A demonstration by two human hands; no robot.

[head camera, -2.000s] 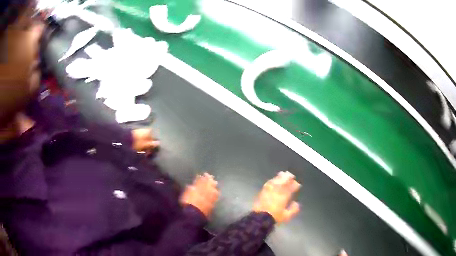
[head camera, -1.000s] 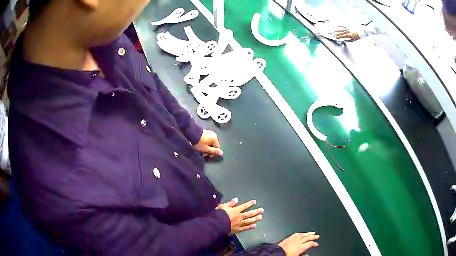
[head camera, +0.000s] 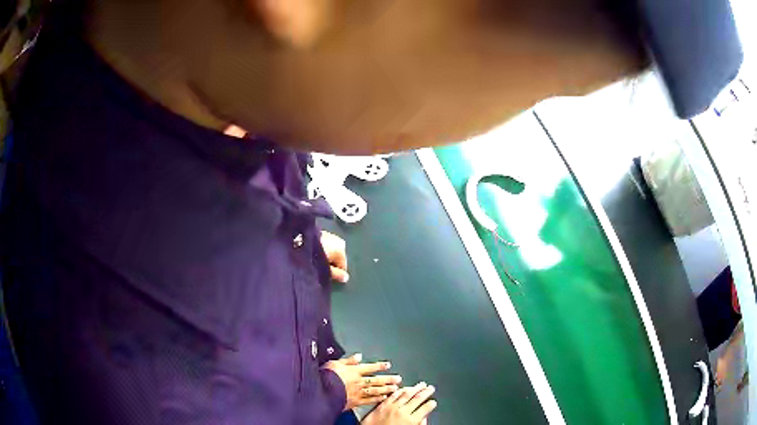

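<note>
My left hand [head camera: 404, 405] lies flat on the black bench [head camera: 415, 307] at the bottom edge, cut off at the wrist. It is empty, its fingers slightly apart. It is beside and partly overlaps another person's hand [head camera: 365, 383]. My right hand is out of the picture. A white curved arm [head camera: 475, 199] lies on the green conveyor belt [head camera: 573, 332], thin red and dark wires trailing from its lower end. White shells [head camera: 350, 206] with round spoked ends lie on the bench farther up, mostly hidden by the person's head.
A person in a purple jacket [head camera: 183, 274] fills the left, with a blurred head across the top. Their other hand [head camera: 334, 256] rests at the bench edge. A white rail [head camera: 490, 282] runs between bench and belt. A white curved piece [head camera: 701, 388] lies at the lower right.
The other person's head has moved across the top and covers most of the shell pile. My left hand now appears farther left, against that person's hand. The view has shifted.
</note>
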